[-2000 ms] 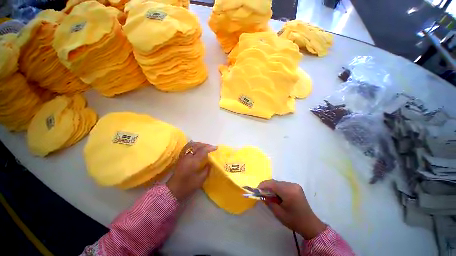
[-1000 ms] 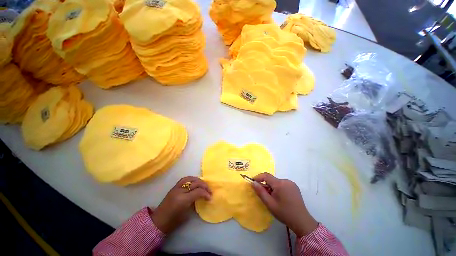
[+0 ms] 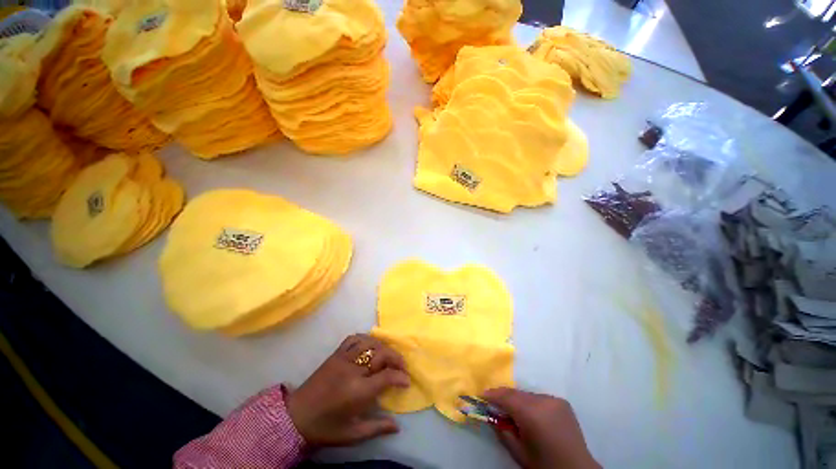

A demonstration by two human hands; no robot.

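A yellow fabric panel [image 3: 446, 339] lies flat on the table in front of me, its sewn label [image 3: 445, 304] facing up in the upper half. My left hand [image 3: 353, 389] rests on the panel's lower left edge, fingertips on the fabric; whether it pinches the cloth is unclear. My right hand [image 3: 541, 429] holds the thread snips [image 3: 489, 414], their tips over the panel's lower edge.
A low stack of panels [image 3: 238, 275] lies left of my hands. Tall yellow stacks [image 3: 316, 82] stand at far left. Overlapping panels [image 3: 495, 137] lie beyond. Clear plastic bags [image 3: 678, 211] and grey pieces [image 3: 797, 330] lie right on the white table [image 3: 587, 321].
The panel was folded up in my left hand, then opened flat. The snips have moved from below the label down to the panel's lower edge.
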